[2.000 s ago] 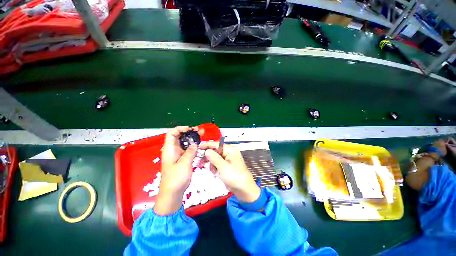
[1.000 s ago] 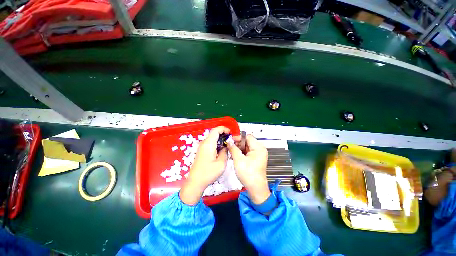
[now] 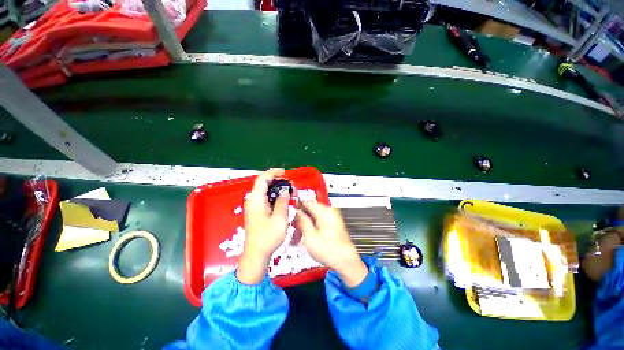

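My left hand (image 3: 263, 222) holds a small round black electronic unit (image 3: 279, 192) between thumb and fingers above the red tray (image 3: 212, 236). My right hand (image 3: 323, 234) is just right of it, apart from the unit, with its fingers bent down over the white pads (image 3: 291, 258). Whether it holds the tweezers cannot be told. Many small white pads lie loose in the red tray, partly hidden under both hands. A striped sheet (image 3: 369, 225) lies right of the tray, with another black unit (image 3: 410, 254) at its lower right corner.
Several black units, one (image 3: 382, 150) near the middle, lie on the green conveyor belt (image 3: 287, 116) beyond the pale rail (image 3: 410, 186). A yellow tray (image 3: 564, 301) holds amber sheets. A tape ring (image 3: 134, 256) and paper scraps (image 3: 85, 223) lie left. Another person's arm (image 3: 609, 273) is at the right edge.
My right hand has moved from the unit down over the white pads. My left hand has shifted left and turned the unit's face up. The belt units have moved slightly right.
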